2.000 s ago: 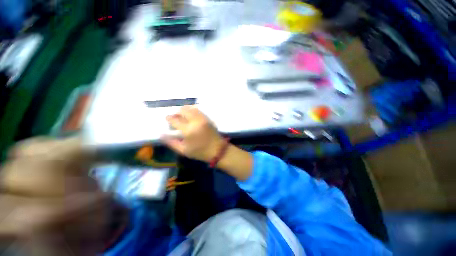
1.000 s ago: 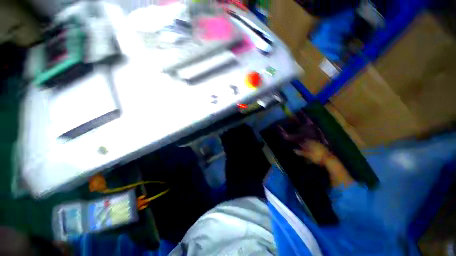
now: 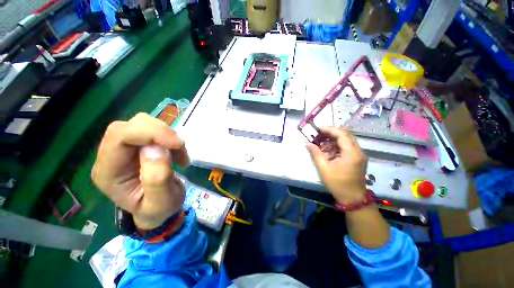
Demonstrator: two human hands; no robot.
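Observation:
My right hand (image 3: pixel 340 159) holds a maroon device frame (image 3: pixel 329 99) by its lower left end, raised and tilted above the white machine bed (image 3: pixel 315 62). My left hand (image 3: pixel 143 171) is raised at the left with fingers curled and thumb near the fingertips; I cannot tell if something small is between them. The teal fixture cover (image 3: pixel 248 76) lies on the fixture on the bed, with maroon frame edges showing inside its opening. The two hands are apart.
Yellow tape roll (image 3: pixel 402 70), pink pad (image 3: pixel 412 125) and perforated plate (image 3: pixel 369 115) are at the right. Red emergency stop (image 3: pixel 424 189) is at the front right. The teach pendant (image 3: pixel 207 207) is below the bed. Another maroon frame (image 3: pixel 66 202) lies at the lower left.
My right hand has come up from the dark tray at the lower right and now holds the maroon frame above the bed. My left hand has come into clear view. The view has shifted left.

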